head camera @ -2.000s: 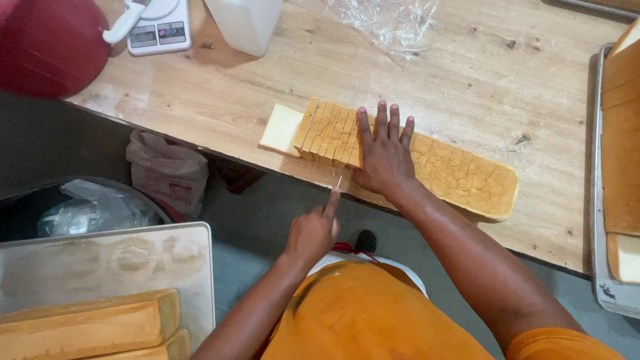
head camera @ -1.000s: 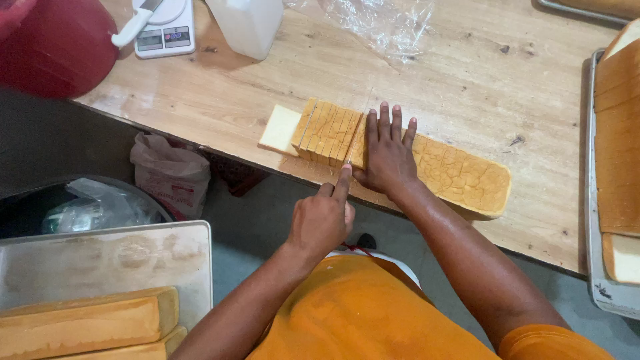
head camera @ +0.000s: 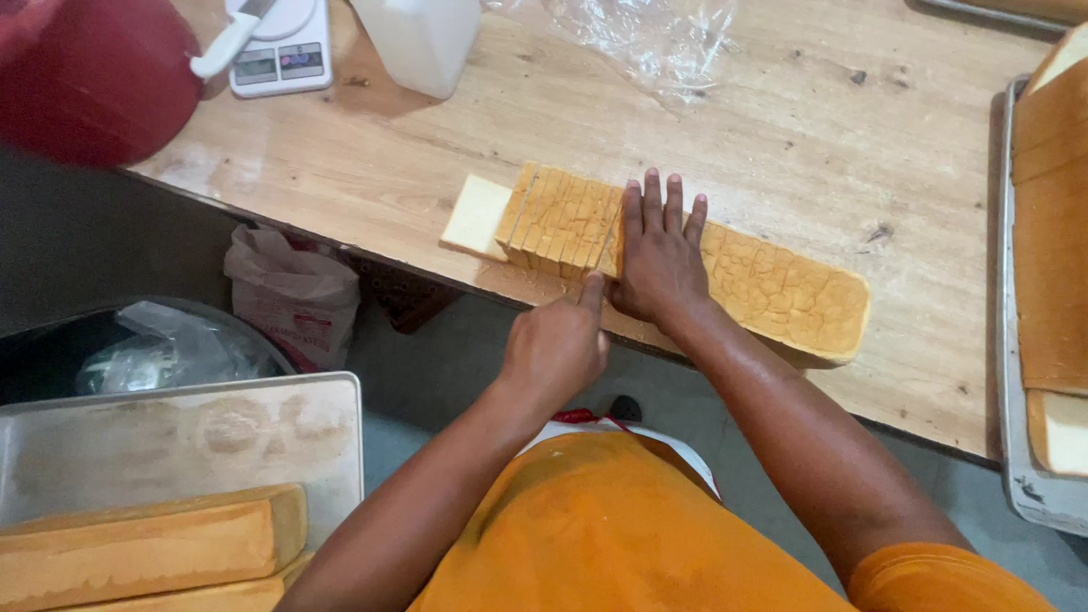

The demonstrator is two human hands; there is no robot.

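A long loaf of bread (head camera: 786, 293) with a cracked golden crust lies slantwise along the table's near edge. Its left part is cut into several upright slices (head camera: 557, 217), close together; one pale slice (head camera: 476, 217) lies flat at that end. My right hand (head camera: 665, 259) presses palm down on the crust, fingers spread, just right of the cuts. My left hand (head camera: 557, 348) is closed around a knife, its forefinger stretched toward the loaf's near side. The handle is hidden in the fist, and the thin blade (head camera: 607, 240) shows only as a line across the crust beside my right hand.
A red tub (head camera: 93, 93), a kitchen scale (head camera: 285, 64) with a white-handled knife (head camera: 228, 42), a white plastic container (head camera: 429, 42) and clear plastic film (head camera: 646, 38) stand or lie behind. Trays with loaves flank me, left (head camera: 280, 425) and right (head camera: 1011, 340). A plastic bag (head camera: 293, 293) is below the table.
Since two seconds ago, my left hand has moved up to the loaf's near side, and the blade has gone from mostly visible to largely hidden. My right hand stays on the crust.
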